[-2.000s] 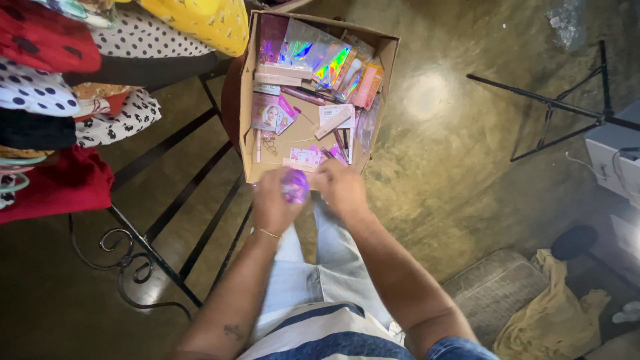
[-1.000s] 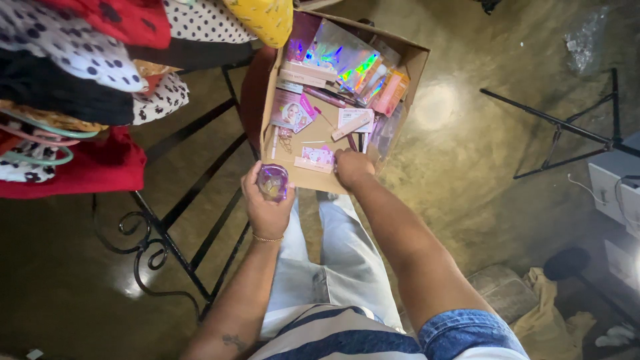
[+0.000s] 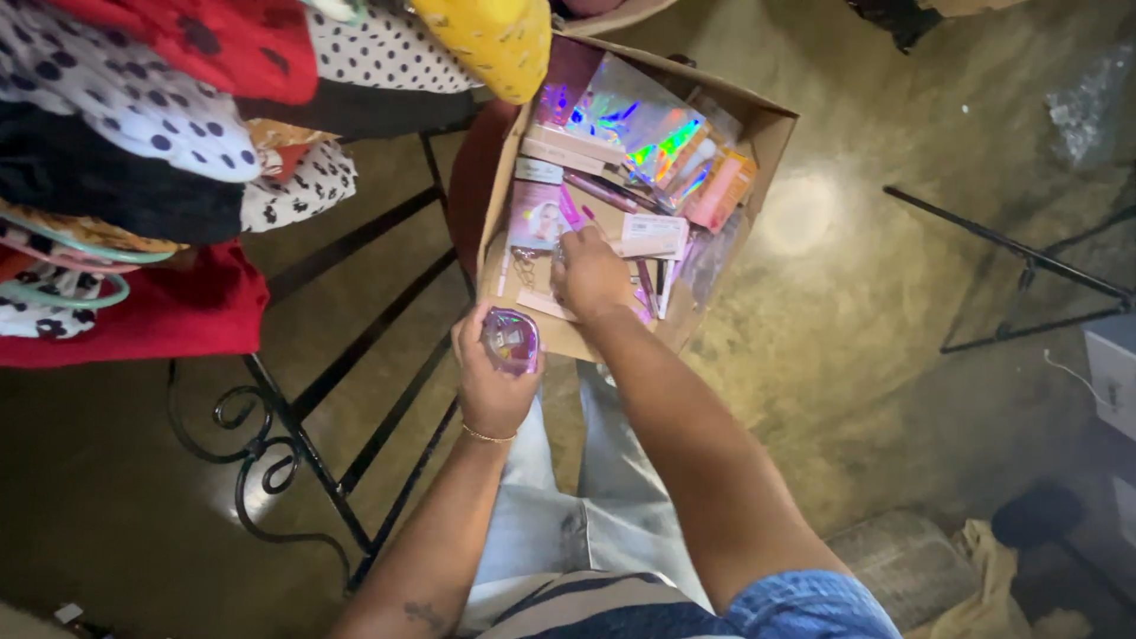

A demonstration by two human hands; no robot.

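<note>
My left hand (image 3: 497,377) holds a small clear container with a purple iridescent rim (image 3: 512,341) just outside the near left corner of a cardboard box (image 3: 772,146). Inside the box, my right hand (image 3: 593,277) reaches down among cosmetic items; its fingertips are partly hidden, so any grip is unclear. Beside those fingers lie a packet with a face printed on it (image 3: 535,216) and a pale pink carton (image 3: 655,236). Farther back are a holographic pouch (image 3: 635,115), long pale cartons (image 3: 572,149), an orange and pink package (image 3: 721,191) and slim pink tubes (image 3: 603,190).
Patterned clothes (image 3: 177,115) hang at the upper left over a black metal rack with scrollwork (image 3: 328,470). A black metal stand (image 3: 1021,253) and a white box (image 3: 1114,377) are at the right. Tan cloth (image 3: 976,577) lies at the lower right. Clear plastic (image 3: 1087,111) rests on the floor.
My right hand has moved from the box's near edge farther inside, toward the left. The clear container remains in my left hand at the near left corner, as one second ago.
</note>
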